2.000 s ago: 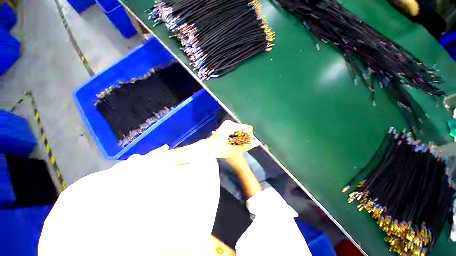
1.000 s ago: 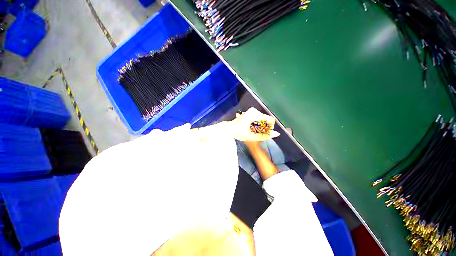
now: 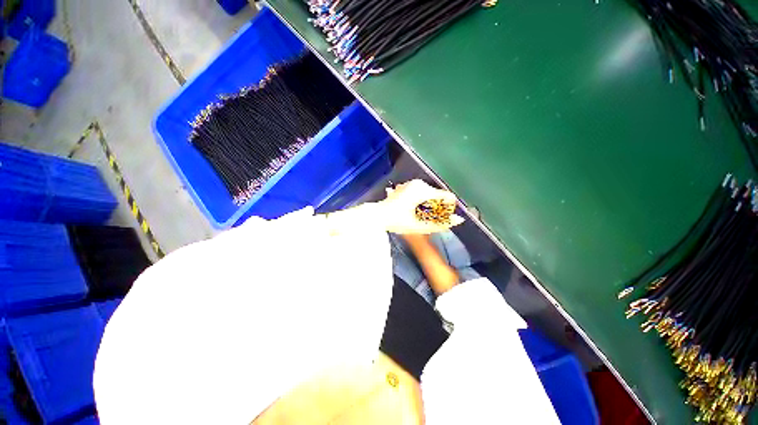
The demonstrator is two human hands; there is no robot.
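Observation:
My left hand (image 3: 407, 207) is closed around a cable bundle (image 3: 434, 212) beside the bench edge. Its brass-coloured ends face up towards me; the cable lengths below are hidden. My right forearm (image 3: 434, 264) reaches up from the lower right to the underside of my left hand. My right hand is mostly hidden there, so its grip does not show. Both hands are overexposed.
The green bench (image 3: 515, 158) carries a left cable stack (image 3: 399, 33), a right cable stack (image 3: 715, 282) and loose long cables (image 3: 715, 41). A blue bin (image 3: 187, 178) holding neat black cables stands below the bench edge. More blue bins (image 3: 50, 183) stand on the floor at left.
The view has swung, so the bench stacks sit further towards the top and right edges and more floor bins show. The bundle stays in my left hand, with little change in the hold.

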